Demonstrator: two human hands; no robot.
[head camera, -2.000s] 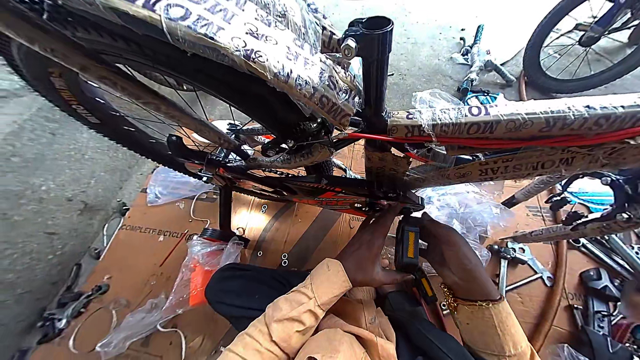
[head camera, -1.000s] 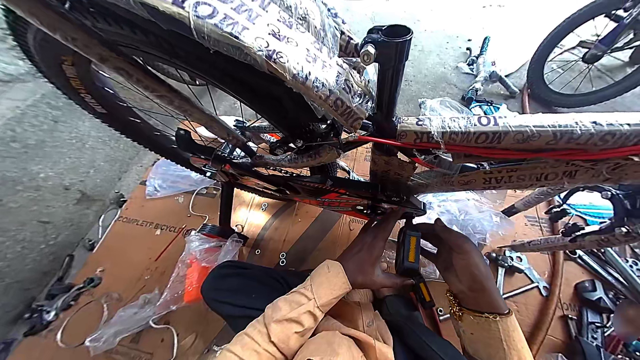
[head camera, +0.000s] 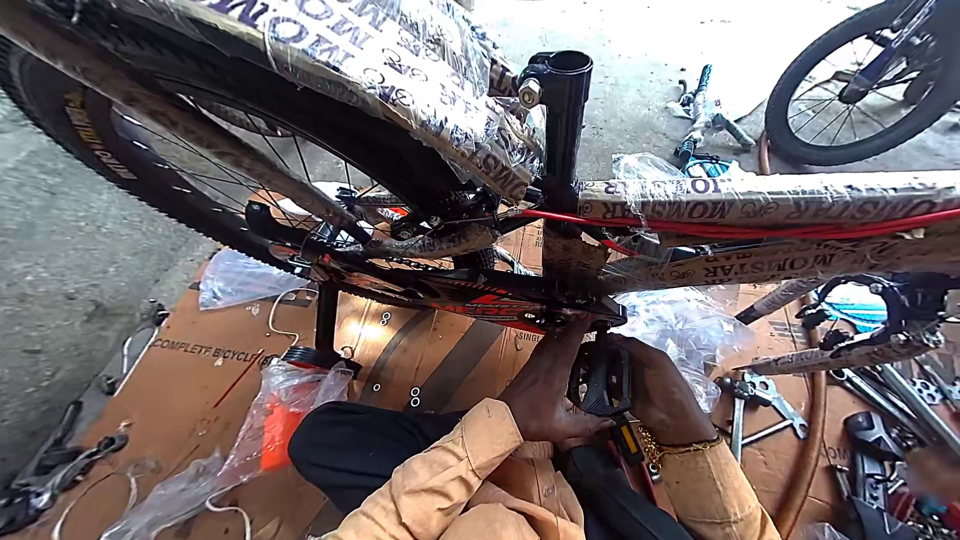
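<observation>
A black bicycle pedal (head camera: 600, 375) sits at the outer end of the crank arm (head camera: 611, 311), between my two hands. My left hand (head camera: 547, 390) reaches up to the crank end, its thumb below the pedal. Around the pedal's right side curls my right hand (head camera: 664, 390), its fingers partly hidden behind it. A second pedal with a yellow reflector (head camera: 628, 442) lies under my hands. Beside the crank runs the black and red chain guard (head camera: 480, 300). Above them are the seat tube (head camera: 562, 135) and the wrapped frame tube (head camera: 750, 199).
Wrenches (head camera: 765, 412) and other tools lie at the right by a brown hose (head camera: 806, 457). Flattened cardboard (head camera: 195, 382) covers the ground. A plastic bag with an orange item (head camera: 281, 427) is at the left. The rear wheel (head camera: 90, 150) fills the upper left; another bicycle's wheel (head camera: 832, 97) stands upper right.
The pedal between my hands has turned: its yellow reflector faced up before, and now its black, ridged side shows. Both hands remain near the crank end.
</observation>
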